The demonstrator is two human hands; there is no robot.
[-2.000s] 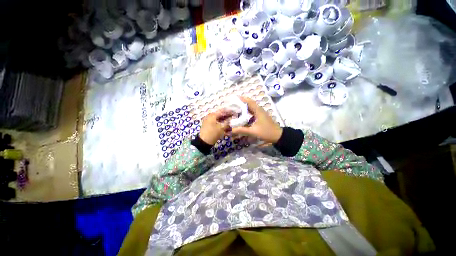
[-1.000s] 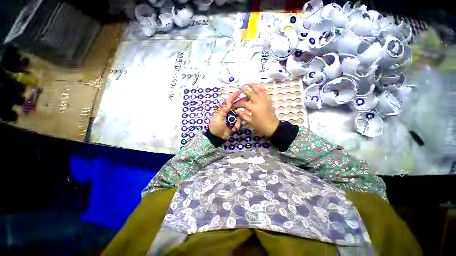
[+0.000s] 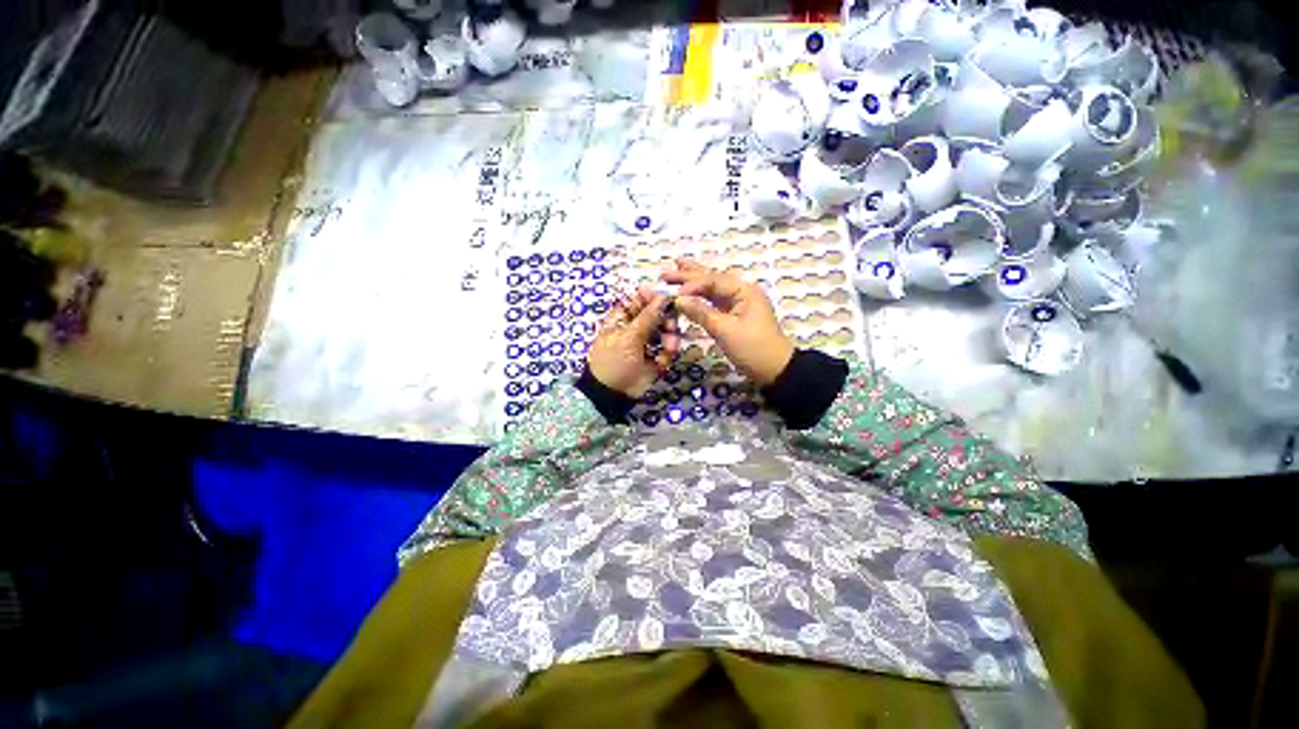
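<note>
My left hand and my right hand meet over the parts tray. Their fingertips hold a small dark round insert between them; its details are blurred. The tray's left and lower parts show rows of purple-ringed inserts; its right and upper part shows beige holes. A white shell with a dark spot lies just beyond the tray's upper edge.
A heap of white shells with dark spots lies beyond the tray to the right. More shells lie at the far left. A slim dark tool lies right of the heap. Grey stacked layers stand far left.
Two seconds ago my hands held a white shell; it is no longer in them. Since one second ago my fingertips have come together on a small insert. The view has shifted rightward since the first frame.
</note>
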